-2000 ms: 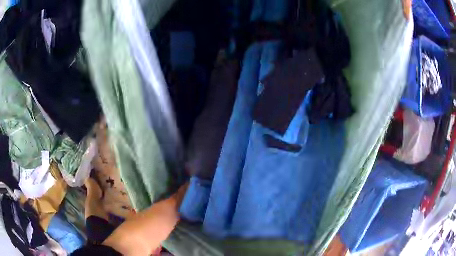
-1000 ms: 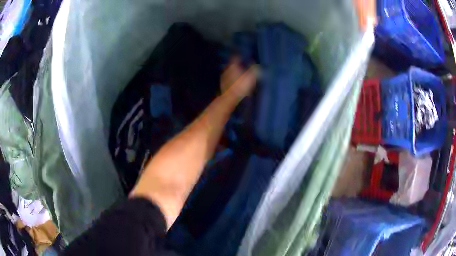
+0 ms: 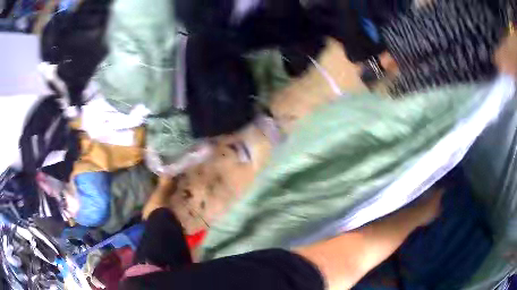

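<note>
The big green woven sack point(image 3: 317, 147) leans across the right half of the head view, its whitish liner point(image 3: 397, 195) showing along the rim. My left arm, in a black sleeve, reaches from the bottom edge rightward into the sack's mouth. My left hand point(image 3: 433, 205) is blurred and partly hidden in shadow behind the rim, so its fingers cannot be made out. Dark blue garments point(image 3: 453, 243) lie inside the sack. My right hand is not seen.
Another person's blurred hand point(image 3: 506, 55) is at the sack's rim; patterned dark cloth point(image 3: 442, 45) is beside it. Black garments point(image 3: 218, 79), a crumpled green sack point(image 3: 139, 62), mustard cloth point(image 3: 107, 154) and blue cloth point(image 3: 92, 198) lie left. Scraps lie on the beige floor point(image 3: 212, 181).
The view has swung left, bringing the floor pile in and moving the sack to the right. The blue bundle seen at the mouth earlier is down inside. My left hand is less visible.
</note>
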